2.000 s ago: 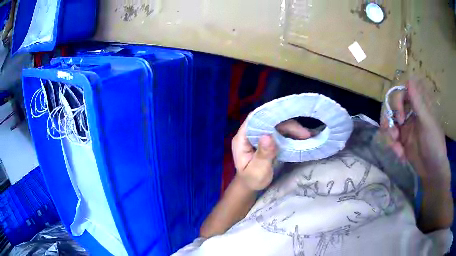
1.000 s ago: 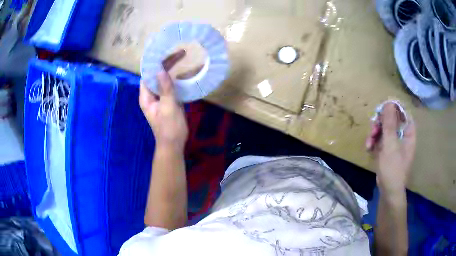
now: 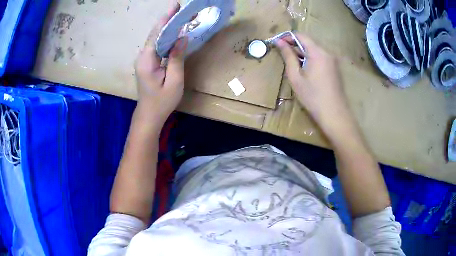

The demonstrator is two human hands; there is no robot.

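A pale grey wrapped ring (image 3: 175,30) is tilted in my left hand (image 3: 161,75), over the cardboard-covered bench at the upper left of centre. The fingers and thumb grip its near edge, and fingers show through its open centre. My right hand (image 3: 312,72) holds a thin white cord (image 3: 295,37) between thumb and fingers, right of the ring and apart from it. The cord bends, and one end reaches left toward a small pale disc (image 3: 257,48). Part of the cord is hidden by the hand.
Nested grey rings (image 3: 395,45) are heaped on the bench (image 3: 240,117) at the upper right. A small white square (image 3: 236,86) lies near the disc. Blue bins (image 3: 45,175) stand at the left, one holding white cords (image 3: 10,135). A pale-faced object (image 3: 452,140) is cut off at the right edge.
The ring has come up over the bench and tilted more edge-on. My right hand has moved inward to the left with the cord, closer to the ring. The view has shifted toward the ring heap.
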